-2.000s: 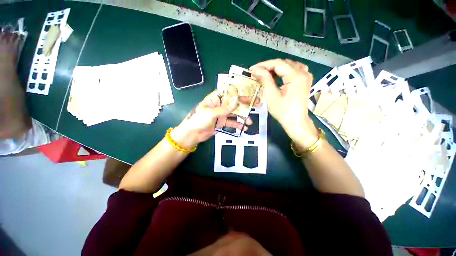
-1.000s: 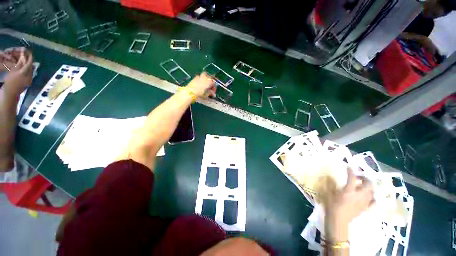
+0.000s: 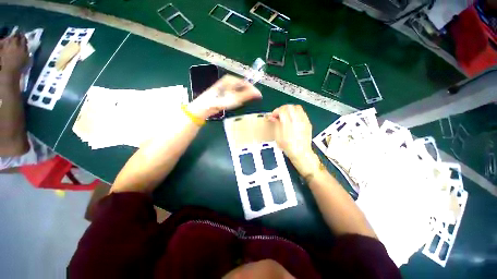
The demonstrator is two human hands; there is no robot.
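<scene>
A white adhesive carrier sheet (image 3: 256, 179) lies slightly tilted before me, with dark green windows in its lower part and tan die-cut adhesive pieces (image 3: 248, 131) across its top. My right hand (image 3: 293, 132) is at the sheet's top right corner, its fingertips closed on the edge of the right adhesive piece; whether the piece is lifted cannot be told. My left hand (image 3: 231, 93) is blurred, above the bench between the smartphone and the conveyor edge. A blurred pale phone frame (image 3: 256, 71) shows at its fingertips.
A smartphone (image 3: 204, 76) lies beside a fanned white sheet stack (image 3: 133, 117) at left. Spent carrier sheets (image 3: 381, 180) are heaped at right. Several phone frames (image 3: 335, 76) lie on the conveyor. A grey bar (image 3: 436, 102) crosses at right. Another person's arm (image 3: 12, 98) is at far left.
My left hand has come back from the conveyor with a frame that lay under it. My right hand has moved from the waste heap to the carrier sheet. The view has shifted.
</scene>
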